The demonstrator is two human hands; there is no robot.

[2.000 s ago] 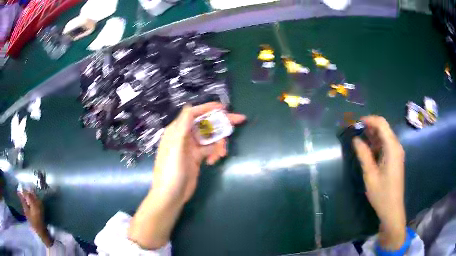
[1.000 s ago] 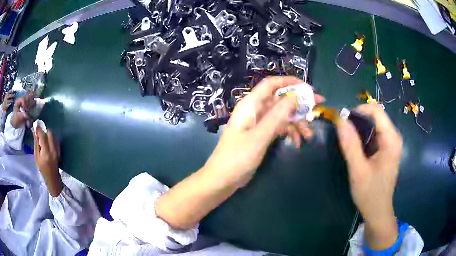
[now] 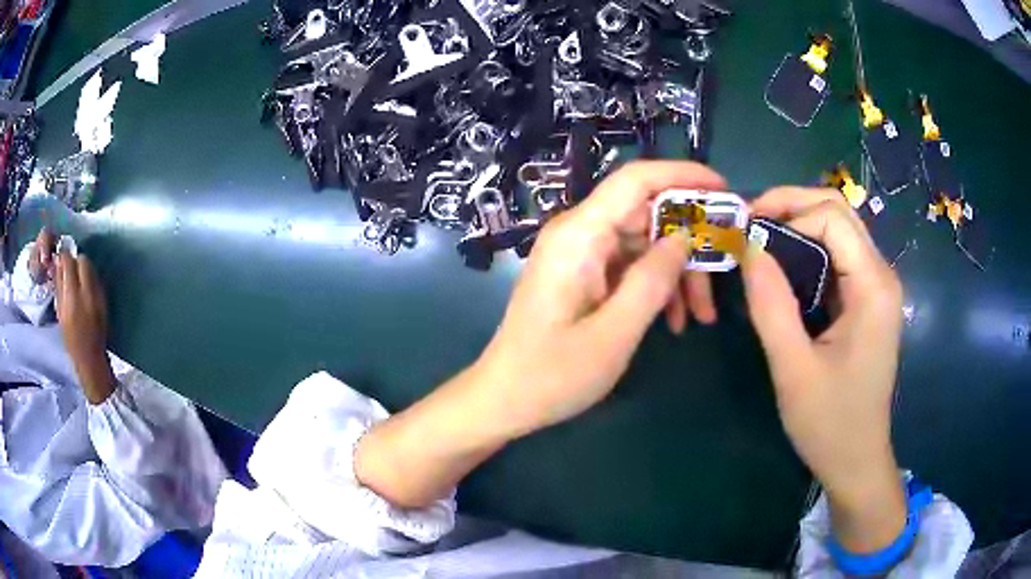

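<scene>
My left hand (image 3: 588, 300) holds a white and silver watch case (image 3: 667, 201), its open side up with gold and yellow insides showing. My left thumb presses at the case's inside. My right hand (image 3: 842, 328) holds a black display screen module (image 3: 794, 269) between thumb and fingers, just right of the case. The screen's orange-gold flex cable (image 3: 719, 239) reaches across into the open case. Whether its end is joined there cannot be told, as my left thumb partly covers it.
A large heap of spring clamps (image 3: 486, 136) lies beyond my hands. Several loose screens (image 3: 798, 88) with gold tails lie at the right. White scraps (image 3: 97, 113) lie at far left. Another person's hand (image 3: 85, 317) and white sleeve are at the left edge.
The view has shifted from two seconds ago. The screen, first apart at the right, is now beside the case, its cable reaching into it. My hands have come together.
</scene>
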